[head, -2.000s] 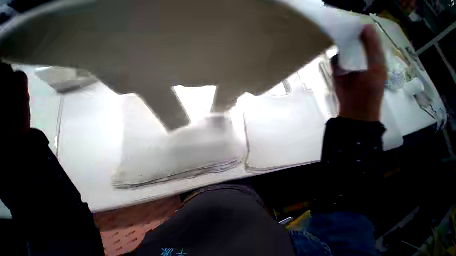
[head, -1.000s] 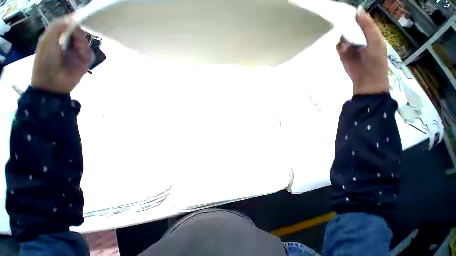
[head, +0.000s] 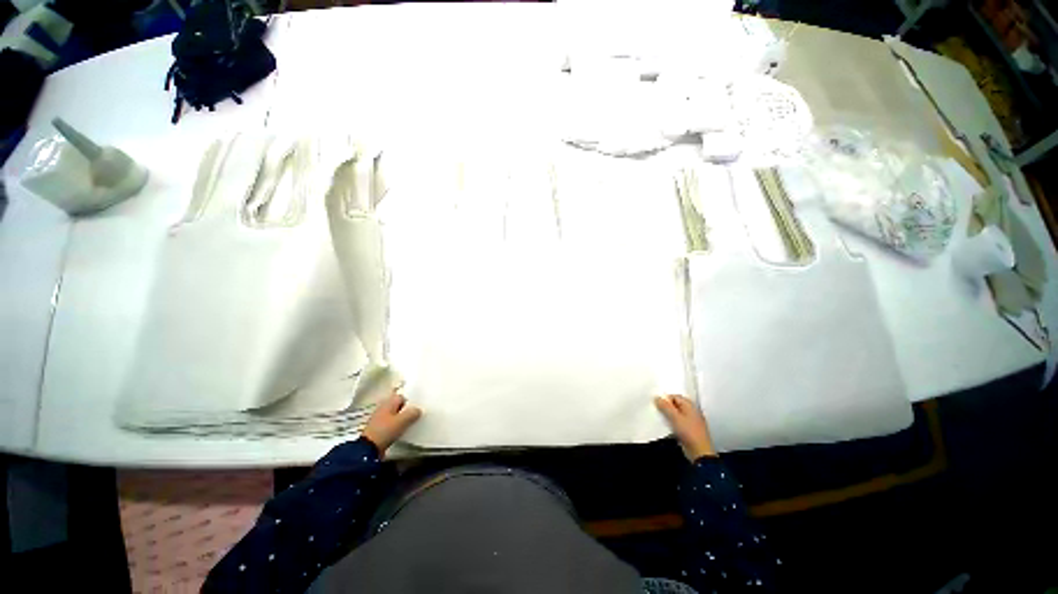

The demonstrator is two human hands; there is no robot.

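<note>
An off-white vest piece point(head: 528, 360) lies flat on the middle pile, its straps pointing away, partly washed out by glare. My left hand point(head: 392, 420) grips its near left corner and my right hand point(head: 687, 425) its near right corner. A left pile of vest pieces point(head: 220, 313) has its top layer rumpled, folded up along its right side next to the middle pile. A right pile point(head: 795, 348) lies flat, its straps and U-shaped opening facing away.
A spouted container point(head: 87, 174) stands at the left of the white worktable point(head: 87, 383). A black bundle point(head: 218, 52) lies at the far left. White rolls point(head: 743, 122), a clear plastic bag point(head: 888, 197) and beige fabric point(head: 859, 75) lie at the far right. A pink patterned sheet point(head: 186, 528) shows below the table edge.
The piece was held up in the air by both hands and now lies on the middle pile. Both hands have come down and inward to its near corners.
</note>
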